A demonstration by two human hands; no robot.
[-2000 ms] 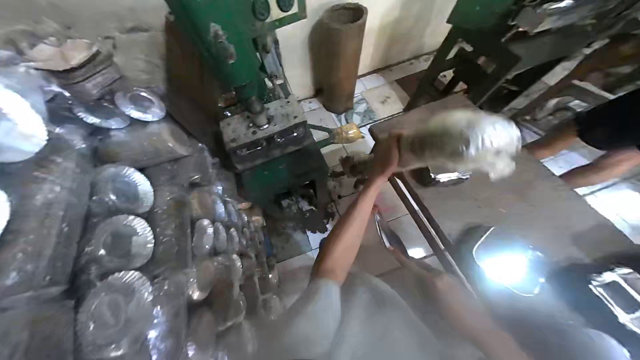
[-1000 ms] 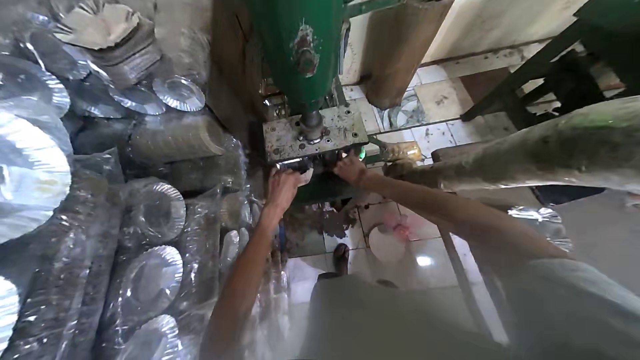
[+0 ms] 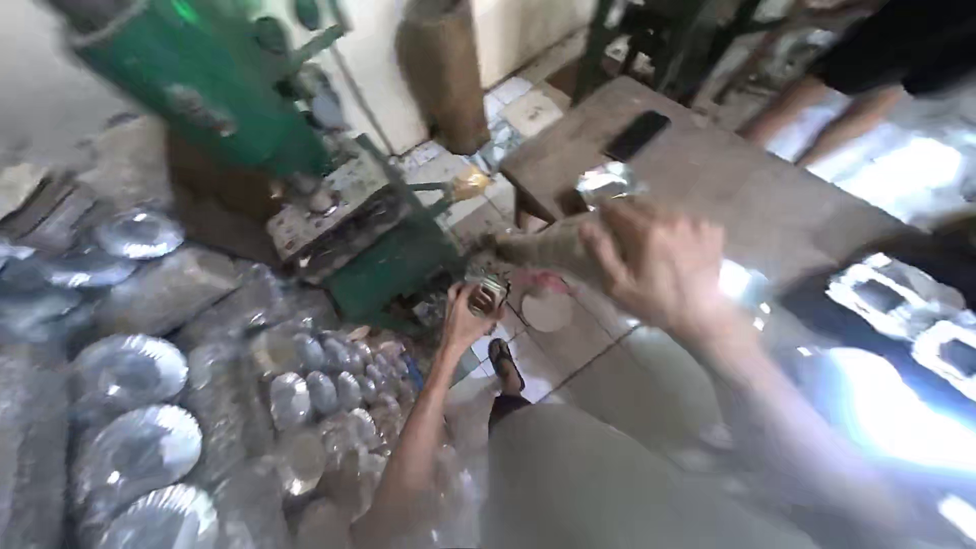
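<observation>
My left hand [image 3: 467, 320] holds a small shiny metallic piece [image 3: 488, 296] just below and right of the green press machine [image 3: 389, 263]. Blur hides the exact shape of that piece. My right hand [image 3: 663, 263] is spread and blurred over the near edge of the wooden table [image 3: 762, 206], and I see nothing gripped in it. Just beyond that hand, a shiny foil piece [image 3: 606, 183] lies at the table's left part, near a black phone-like object [image 3: 637, 136]. A long pale brown roll or bag [image 3: 553, 248] passes behind my right hand; whether they touch I cannot tell.
Plastic-wrapped stacks of silvery fluted plates [image 3: 141, 450] fill the left side. A brown cylinder [image 3: 450, 76] stands by the wall. Shiny frame-shaped pieces [image 3: 877, 297] lie at the right. A person's bare legs [image 3: 831, 126] show at upper right. A round pale disc [image 3: 547, 309] lies on the tiled floor.
Both hands have come away from the press: the left toward me with a shiny piece, the right over to the table. The view has swung to the right.
</observation>
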